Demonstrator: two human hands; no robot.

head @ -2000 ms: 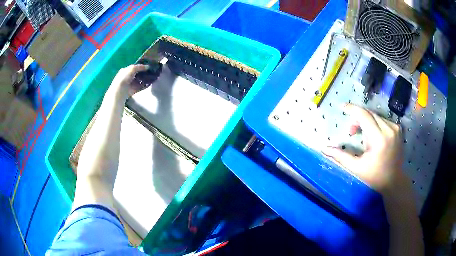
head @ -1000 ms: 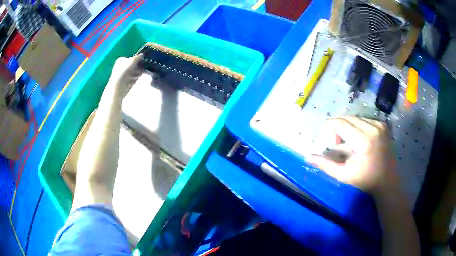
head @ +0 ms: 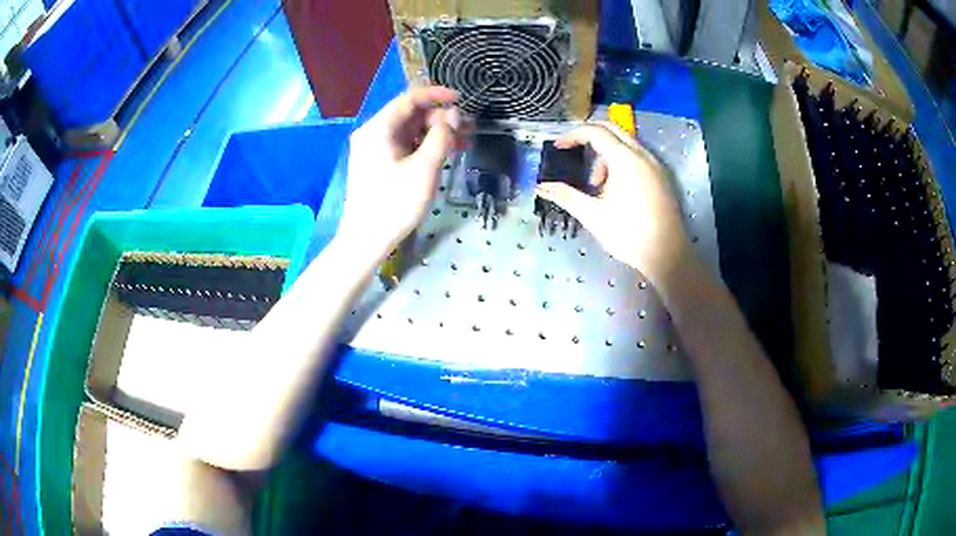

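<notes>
Two black power adapters are side by side at the fixture in front of the fan, with their prongs towards me. My right hand [head: 618,188] has its thumb and fingers around the right adapter [head: 563,168]. The left adapter [head: 492,168] sits in the clear fixture. My left hand [head: 414,157] is just left of it, raised, fingers bent and apart, holding nothing visible. The perforated metal plate [head: 524,304] lies under both adapters.
A round fan [head: 497,71] stands behind the fixture. A carton of black adapters [head: 875,199] is at the right. A green crate [head: 199,222] with cartons is at the left. A yellow-orange block [head: 623,117] and a yellow tool [head: 391,267] are partly hidden by my hands.
My left hand has left the crate's carton and come to the fixture, without the adapter. My right hand has moved up onto the right adapter. The view has turned right, showing the right carton.
</notes>
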